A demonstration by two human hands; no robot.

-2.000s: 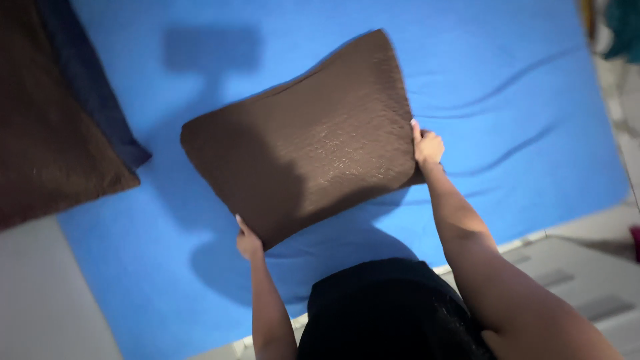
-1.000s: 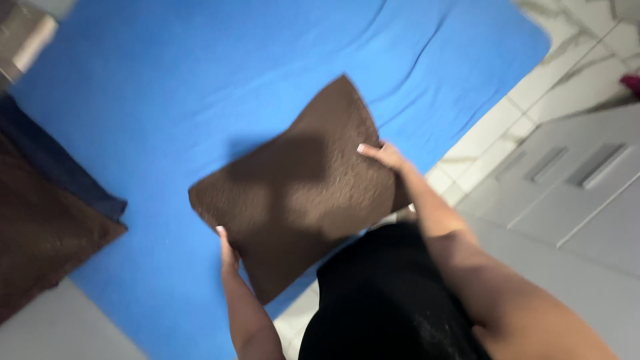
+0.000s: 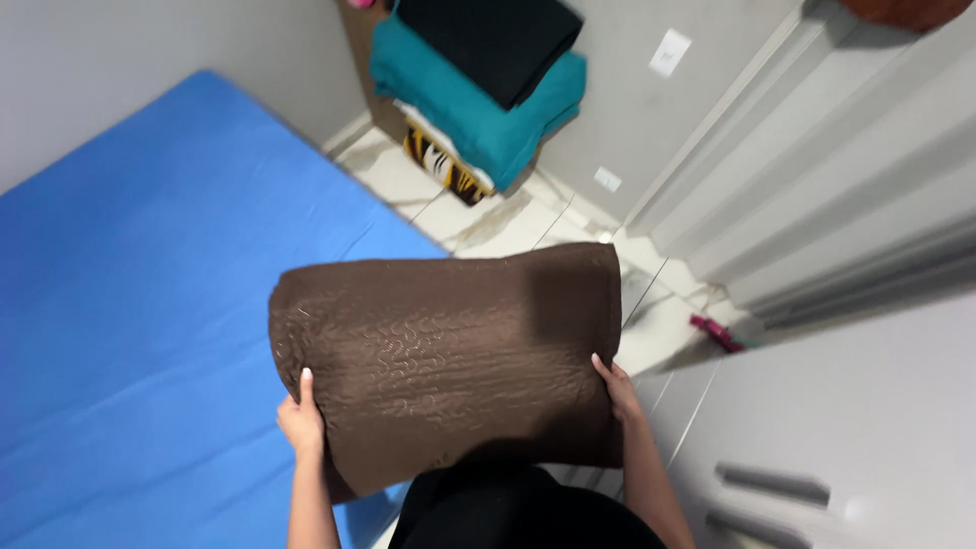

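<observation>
A brown quilted pillow [image 3: 457, 358] is held up in front of my body, partly over the edge of a bed with a blue fitted sheet [image 3: 152, 320]. My left hand [image 3: 303, 419] grips its left side, thumb on the top face. On the pillow's right side my right hand [image 3: 621, 390] holds the edge in the same way. The fingers of both hands are partly hidden under the pillow.
Folded teal fabric [image 3: 465, 99] with a folded black cloth [image 3: 496, 46] on it stands by the wall. Grey curtains [image 3: 801, 137] hang at the right, above a pink object [image 3: 715, 333] on the tiled floor. A light cabinet [image 3: 839, 412] with handles is at the lower right.
The view has swung strongly to the right. The pillow, over the blue sheet earlier, is now partly beyond the bed's edge, still in both hands. The other dark pillows have left the view.
</observation>
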